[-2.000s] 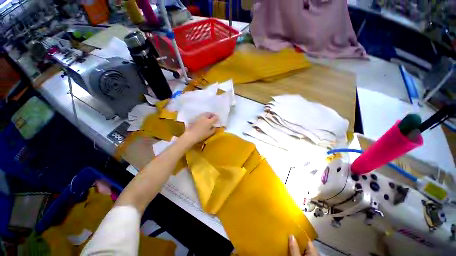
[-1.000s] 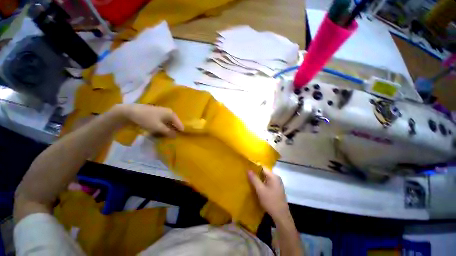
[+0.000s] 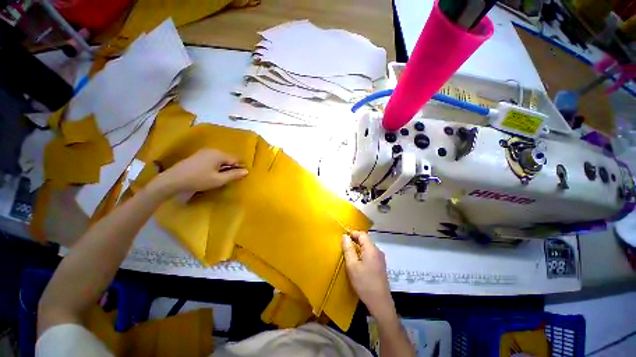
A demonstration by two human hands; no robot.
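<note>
A large mustard cut panel (image 3: pixel 279 223) lies over the table's front edge, left of the lockstitch machine (image 3: pixel 488 174). My left hand (image 3: pixel 206 171) grips its upper left part, with a small dark thing at the fingertips, too small to name. My right hand (image 3: pixel 365 265) pinches the panel at a narrow folded strip or seam near its right end. The panel's right corner lies just below and left of the presser foot area. Part of the panel hangs over the front edge.
White-faced pieces (image 3: pixel 132 90) and small mustard pieces (image 3: pixel 78 150) lie at left. Stacked cream pieces (image 3: pixel 321 59) lie behind the machine. A pink pen holder (image 3: pixel 436 66) stands on the machine head. A blue basket (image 3: pixel 565 333) is below right.
The view has turned toward the machine. The panel has been drawn rightward and spread flatter. My right hand has moved up from the panel's lower end to the strip; my left hand has left the white pieces.
</note>
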